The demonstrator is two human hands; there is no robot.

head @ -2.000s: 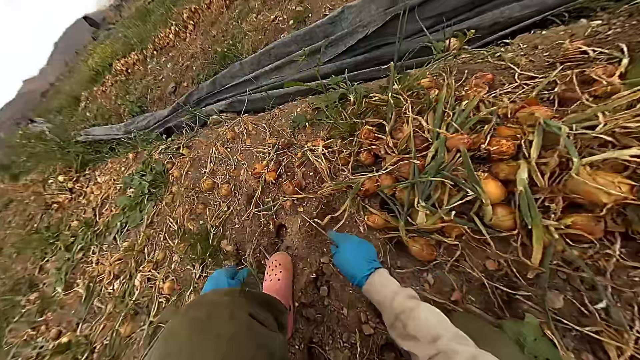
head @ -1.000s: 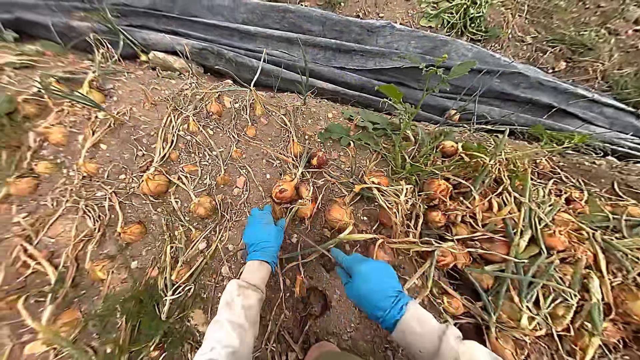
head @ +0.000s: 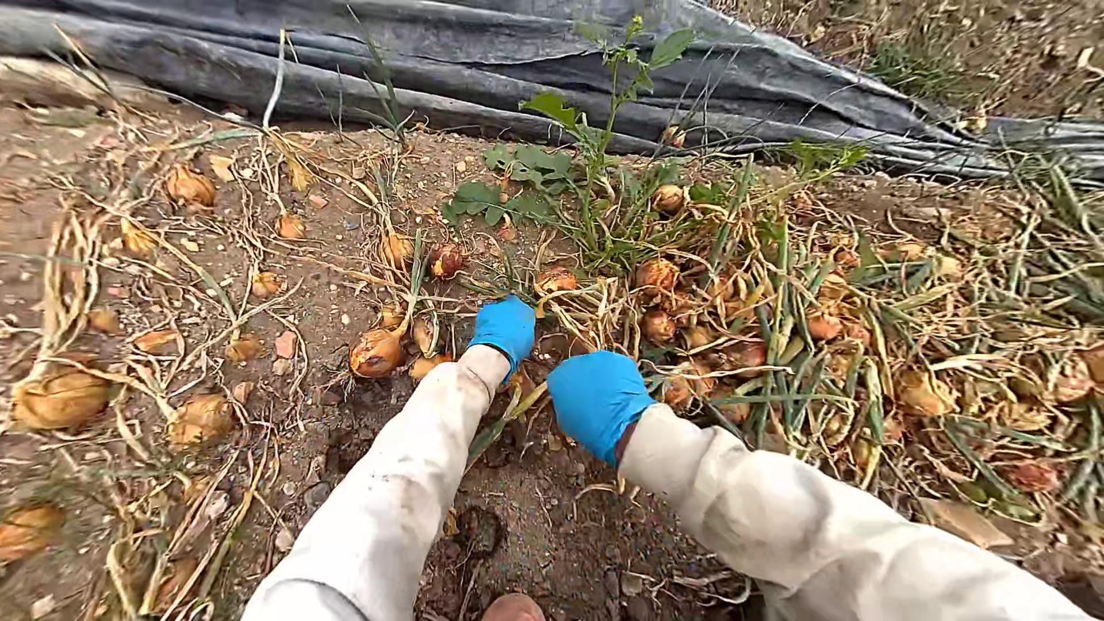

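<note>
My left hand (head: 506,333), in a blue glove, reaches down among onion stalks at the middle of the view; its fingers are hidden under the glove's back. Just right of it and nearer to me is my right hand (head: 597,404), also blue-gloved and curled, its fingertips out of sight. Green and yellow onion leaves (head: 528,398) run between the two hands. An onion (head: 377,353) lies on the soil left of my left hand, and a darker reddish onion (head: 446,260) lies beyond it. Whether either hand grips anything cannot be told.
A long pile of onions with stalks (head: 749,355) spreads to the right. Scattered onions (head: 201,420) lie on the soil at left. Folded dark fabric sheeting (head: 483,78) crosses the far side, with a leafy weed (head: 595,172) before it. A shoe tip (head: 514,607) shows at the bottom.
My left hand has moved right, beyond the onions it was beside, and now is close to my right hand. Two seconds ago the hands were wide apart. The view has turned a lot.
</note>
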